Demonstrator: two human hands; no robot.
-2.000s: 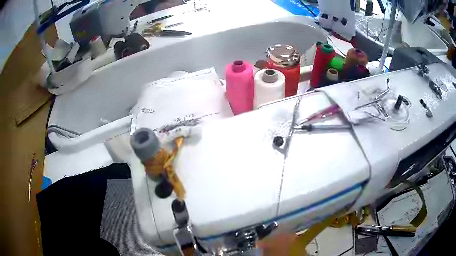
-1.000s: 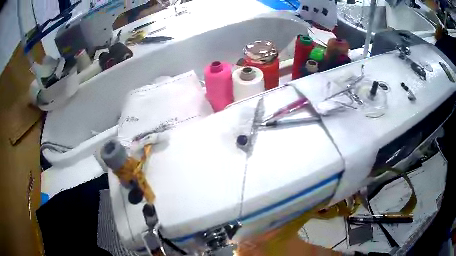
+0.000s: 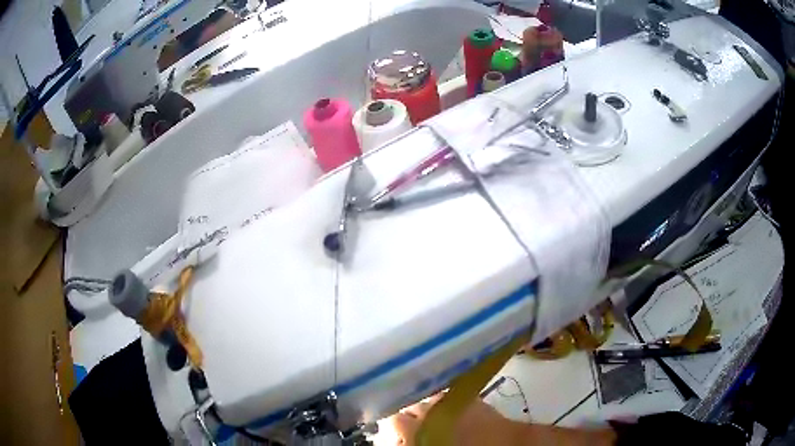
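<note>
The white sewing machine arm (image 3: 418, 279) with a blue stripe crosses the picture. Black cloth (image 3: 122, 401) lies at the lower left, partly under the machine's left end. Metal needle-end parts (image 3: 314, 418) show at the bottom edge beside a bright lamp glow. My right hand (image 3: 436, 425) is at the bottom edge, right of these parts, partly behind a hanging mustard band and cut off by the frame. A dark sleeve shows behind it. Its fingers and anything in them are hidden. My left hand is not in view.
Pink (image 3: 331, 135) and white (image 3: 382, 126) thread cones and a red jar (image 3: 405, 87) stand behind the arm. Slim tools (image 3: 418, 174) lie on top near a white cloth strip (image 3: 558, 235). Papers (image 3: 723, 287) and dark pens (image 3: 654, 350) lie at right.
The machine and cones have shifted left in the view. The grey lined cloth no longer shows beside the black cloth. More of my right wrist and sleeve shows at the bottom.
</note>
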